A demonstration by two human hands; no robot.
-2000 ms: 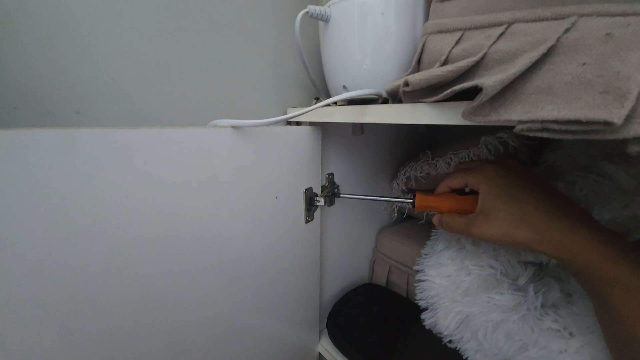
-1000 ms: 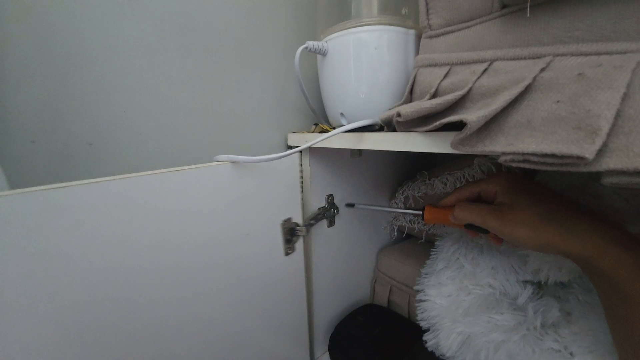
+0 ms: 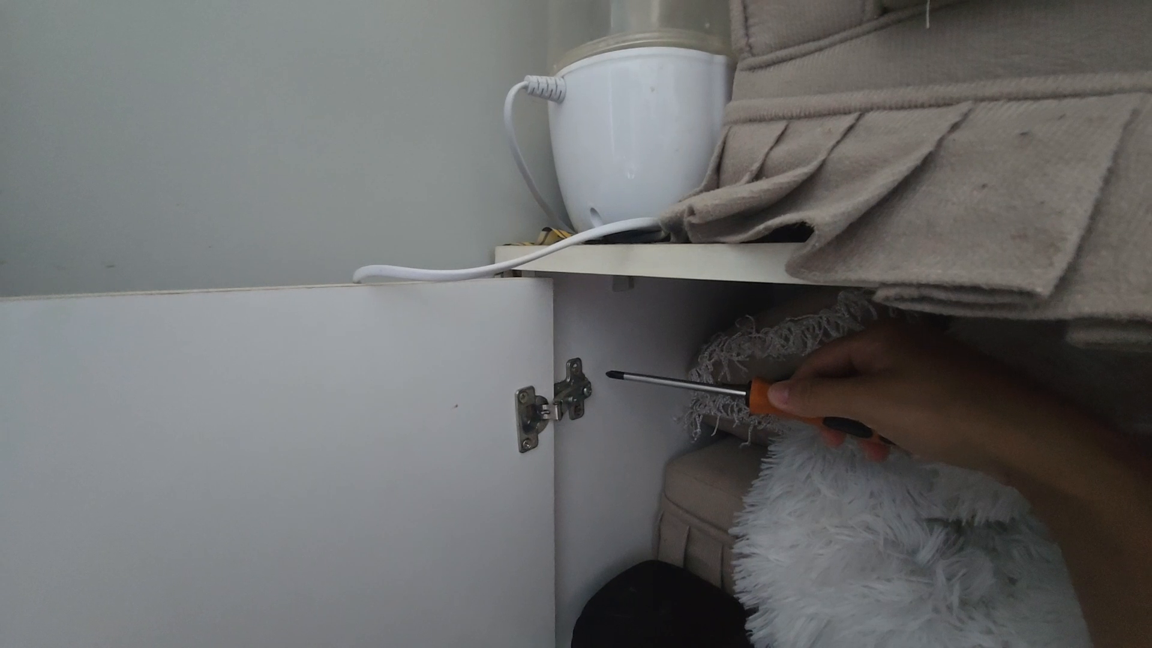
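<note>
My right hand is closed around the orange and black handle of a Phillips screwdriver. The screwdriver's shaft points left, and its dark tip is a short way right of a metal cabinet hinge, not touching it. One part of the hinge is fixed to the white cabinet door, the other to the cabinet's inner side wall. The door stands open to the left. My left hand is out of view.
A white appliance with a white cord stands on the cabinet top beside pleated beige fabric. Inside the cabinet are a fluffy white item, a fringed item, a beige padded item and a black item.
Two seconds ago the screwdriver's tip was at the hinge plate on the side wall; now it is drawn back to the right. The door's angle has shifted between the frames.
</note>
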